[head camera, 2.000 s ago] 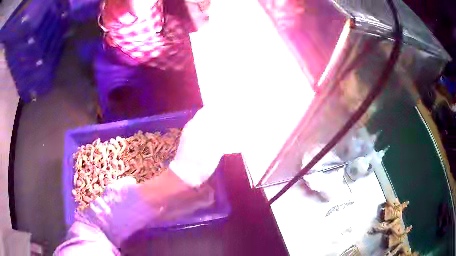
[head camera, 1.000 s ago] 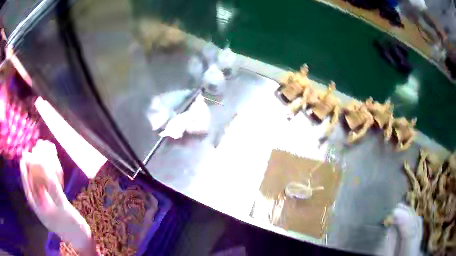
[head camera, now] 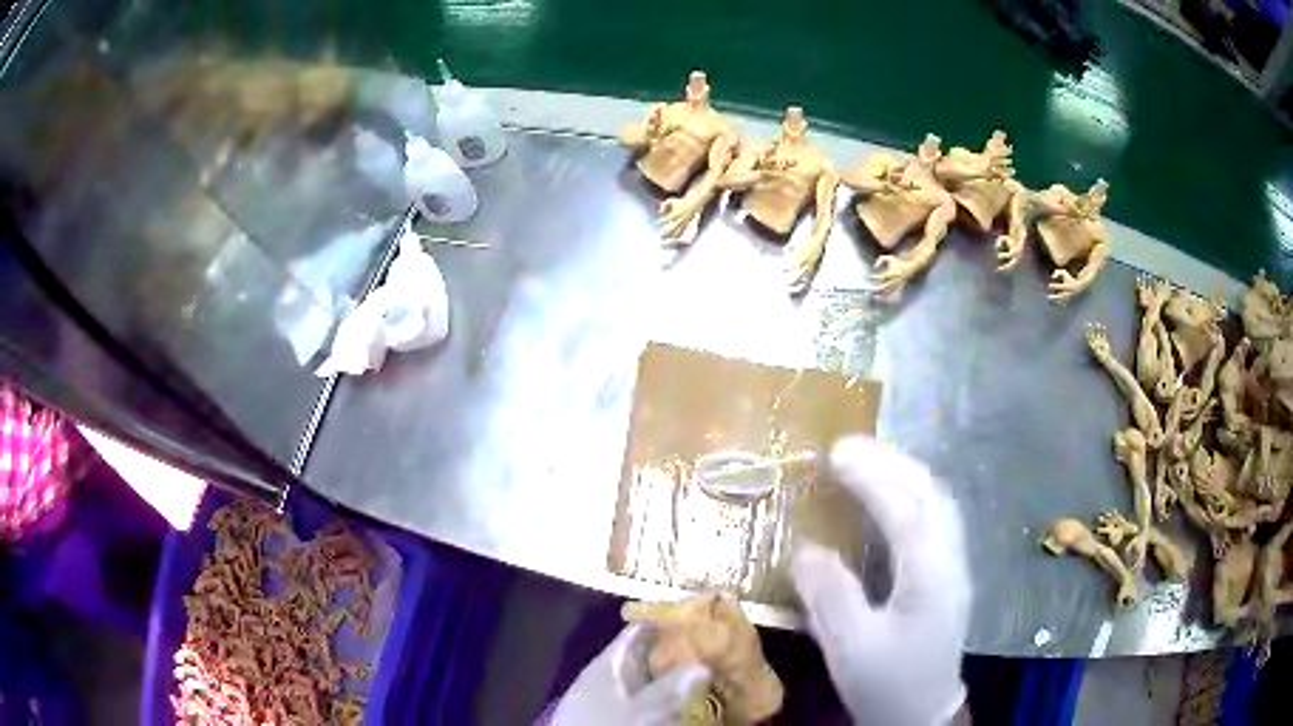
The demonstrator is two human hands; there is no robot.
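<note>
My left hand (head camera: pixel 624 688), in a white glove, holds a tan torso (head camera: pixel 720 655) at the near edge of the metal table, low in the view. My right hand (head camera: pixel 886 582), gloved in white, is over the right part of the brown cardboard pad (head camera: pixel 667 404), thumb and fingers apart and holding nothing. Its fingertips are near the glue stick (head camera: pixel 788 461), which rests in the small oval glue dish (head camera: pixel 737 477). The pad has shiny wet smears.
Several torsos (head camera: pixel 777 185) line the far table edge by the green conveyor (head camera: pixel 794 64). A heap of tan parts (head camera: pixel 1205 426) lies right. Squeeze bottles (head camera: pixel 440 182) and a crumpled white cloth (head camera: pixel 397 312) are upper left. A blue crate (head camera: pixel 277 617) of small limbs stands below left.
The view has swung from the left crate to the table. My left hand has come to the near edge with a torso in it. My right hand has moved from beside the heap to the pad.
</note>
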